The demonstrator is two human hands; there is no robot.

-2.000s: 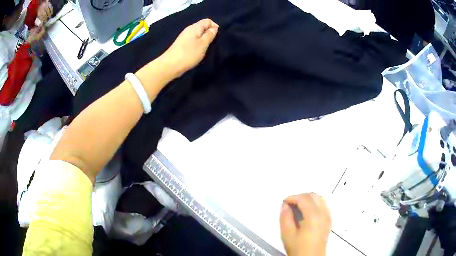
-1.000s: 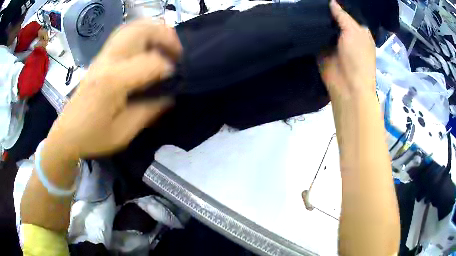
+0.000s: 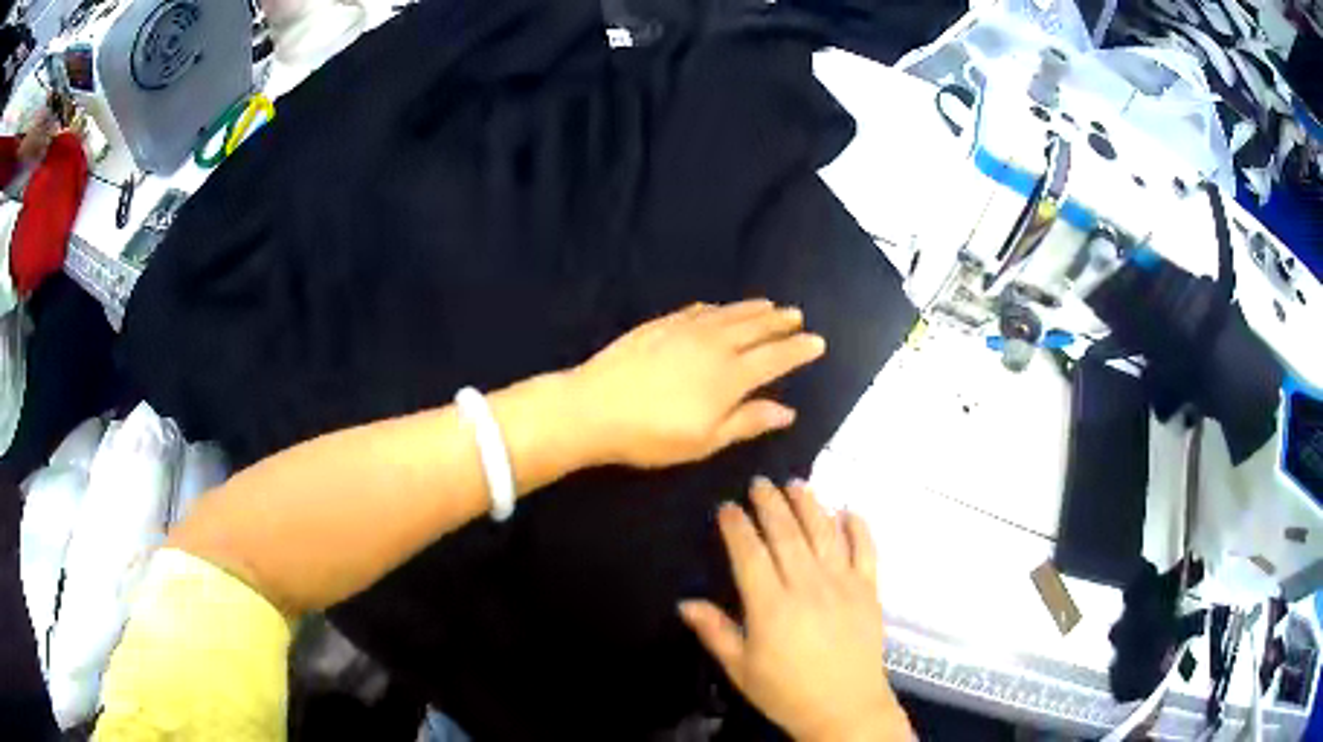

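Note:
A black garment (image 3: 435, 261) lies spread over the table left of the sewing machine, with a small white label near its far end. Its right corner reaches close to the presser foot area. My left hand (image 3: 697, 380) lies flat on the garment with fingers spread, pointing right. My right hand (image 3: 798, 587) lies on the garment's near right edge with fingers apart, pointing away from me. Neither hand grips the cloth. The white sewing machine head (image 3: 1074, 145) with its blue stripe stands at the right.
A black flat rectangle (image 3: 1106, 471), a small tan piece (image 3: 1056, 597) and black scraps (image 3: 1146, 631) lie at right. Yellow-green handled scissors (image 3: 235, 128) lie beside a grey housing (image 3: 177, 73). A translucent bag (image 3: 1146, 102) is behind the machine. A person's red sleeve (image 3: 51, 218) shows far left.
The garment, earlier lifted and held in both hands, is now spread flat and nearer to me, beside the needle area. Both hands have let go and rest on it. The view has shifted right.

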